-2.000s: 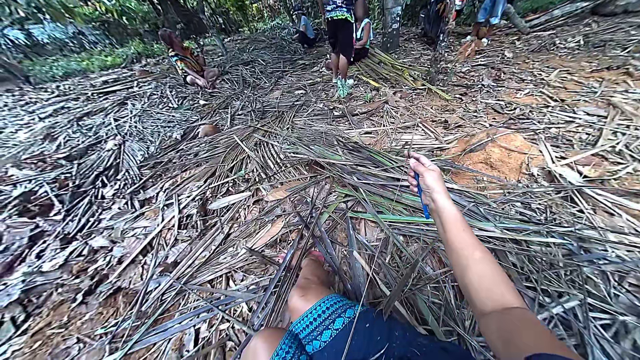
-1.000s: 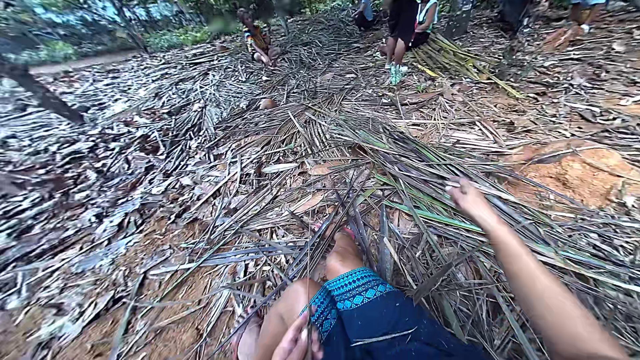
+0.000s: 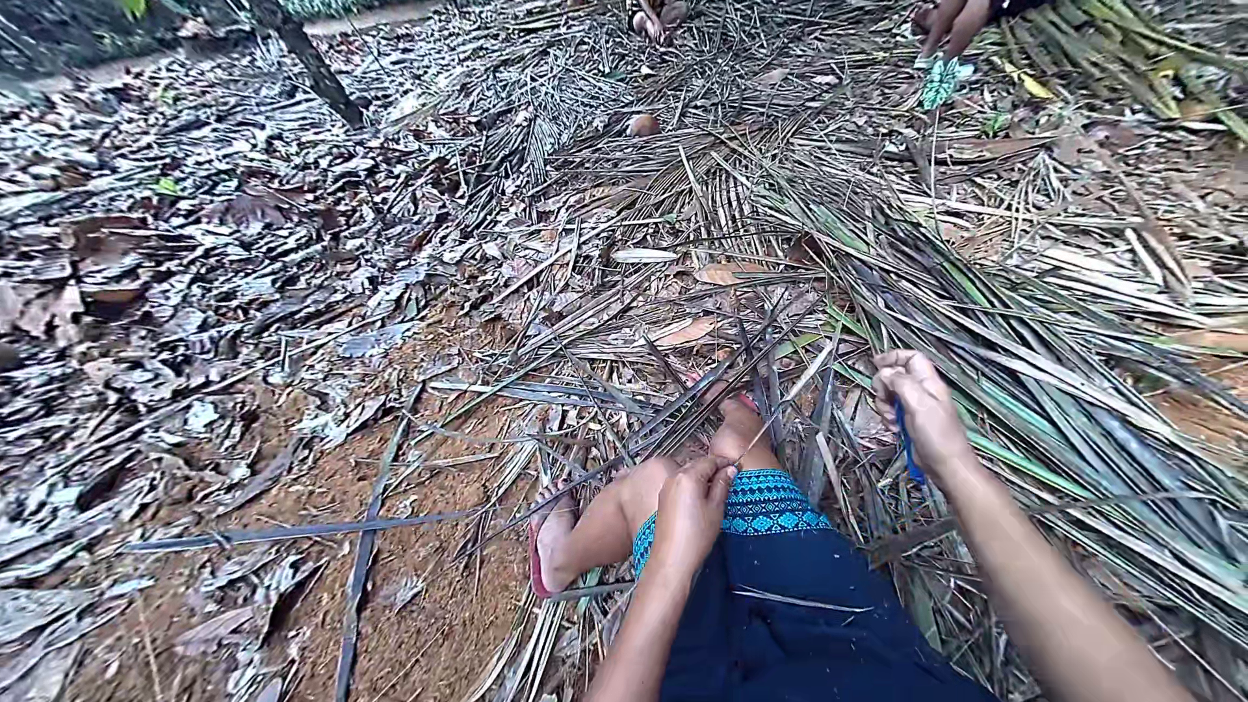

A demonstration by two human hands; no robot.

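My left hand (image 3: 694,502) is closed above my knee, its thumb and fingertips pinching a thin palm leaf strip (image 3: 770,429) that slants up to the right. To its right, my right hand (image 3: 921,409) is closed on a blue-handled tool (image 3: 908,444); only the blue part shows below the fingers, and its blade cannot be made out. Long dark palm leaflets (image 3: 673,419) lie across my legs. A thick heap of green and dry palm fronds (image 3: 1033,390) lies beside and beyond my right hand.
Dry leaves (image 3: 244,244) and bare soil (image 3: 419,595) spread to the left. A thin trunk (image 3: 317,68) stands at the upper left. A round brown object (image 3: 643,125) lies farther ahead. One person's feet in green footwear (image 3: 944,80) and another person's legs (image 3: 658,18) show at the top.
My left hand has come up from low in the view and now pinches a thin strip. The view has turned left and down. The right hand keeps the blue tool.
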